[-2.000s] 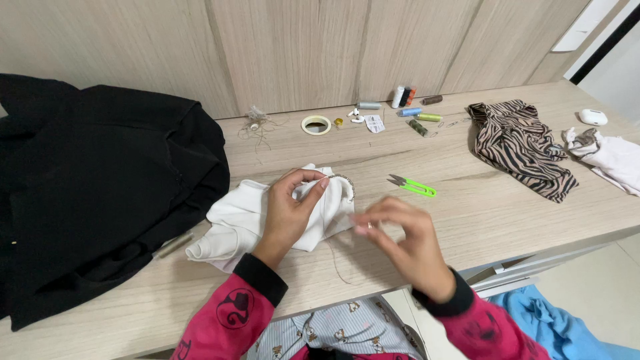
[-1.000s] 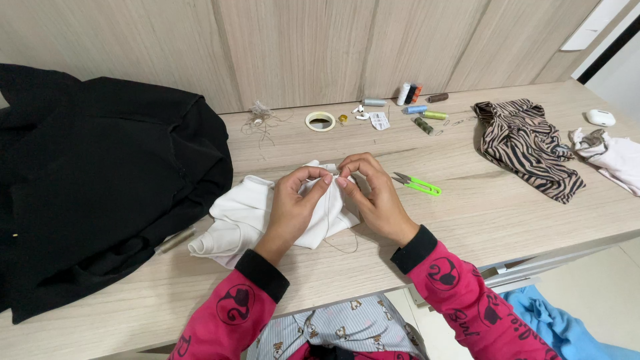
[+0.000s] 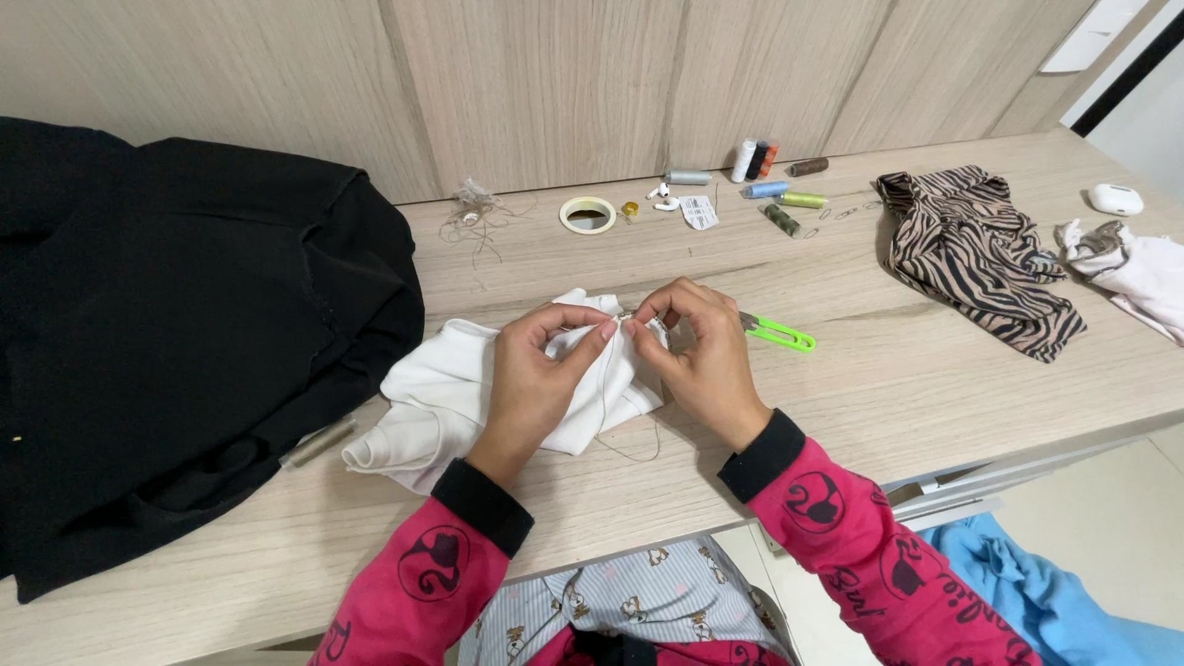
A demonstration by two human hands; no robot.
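A white cloth (image 3: 444,365) lies bunched on the wooden desk, its upper edge raised between both hands. My left hand (image 3: 546,370) pinches that edge between thumb and index finger. Close beside it, my right hand (image 3: 698,351) has thumb and fingertips together at the same edge; a needle cannot be made out. A thin dark thread (image 3: 606,384) hangs from the fingertips over the cloth and loops on the desk (image 3: 786,462). Green thread snips (image 3: 782,334) lie just right of my right hand, their blades partly hidden by it.
Black fabric (image 3: 185,324) covers the left side, a thread tube (image 3: 319,444) beside it. Along the back are tangled thread (image 3: 474,208), a tape roll (image 3: 587,215), earbuds (image 3: 666,203) and several thread spools (image 3: 766,190). Zebra-patterned fabric (image 3: 971,250), pale fabric (image 3: 1142,268) and an earbud case (image 3: 1116,199) lie right.
Two seconds ago my right hand was apart from the cloth, to the right; by one second ago it was at the edge beside my left hand, where it remains.
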